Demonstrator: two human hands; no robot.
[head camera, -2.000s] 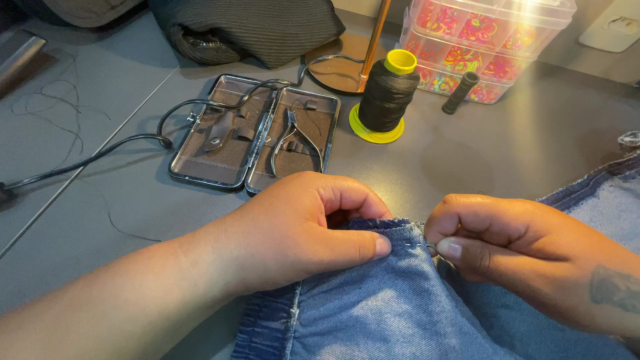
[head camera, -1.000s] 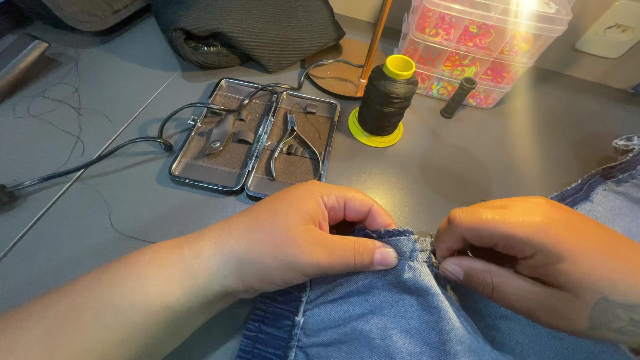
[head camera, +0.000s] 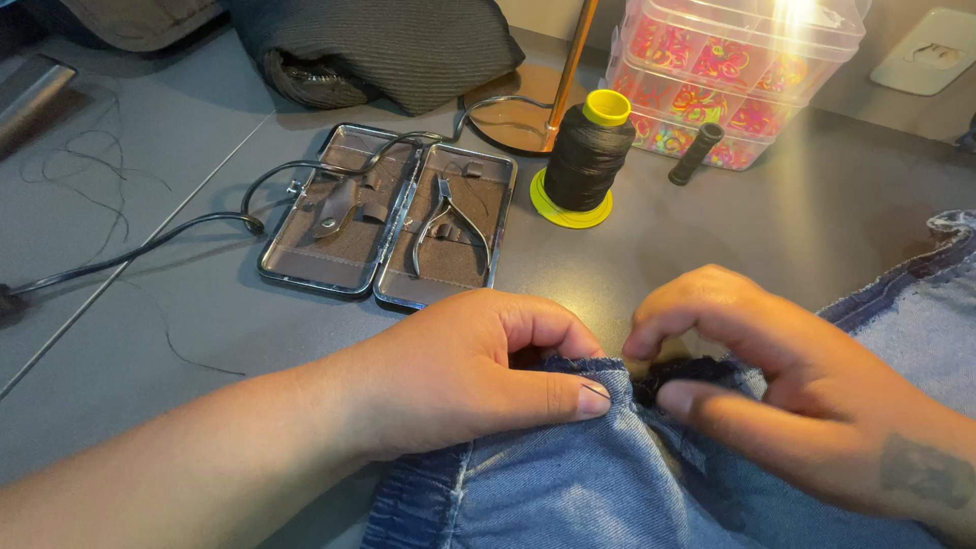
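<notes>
Blue denim fabric with a frayed, stitched edge lies bunched in front of me. My left hand pinches its upper edge between thumb and fingers, and a short dark thread or needle lies across the thumbnail. Just right of that edge, my right hand has thumb and fingers apart, with nothing visible between them; it is slightly blurred. A dark, frayed part of the fabric shows behind the right thumb. Beyond the hands stands a spool of black thread on a yellow base. Left of it, metal cuticle nippers rest in an opened manicure case.
A black cable runs over the case to a lamp base. Behind the spool are a clear box of colourful bands and a small black tube. Dark ribbed fabric lies at the back; loose threads are at left.
My right hand has parted its thumb and fingers and come away from the denim edge that it was pinching. My left hand keeps its hold in nearly the same place.
</notes>
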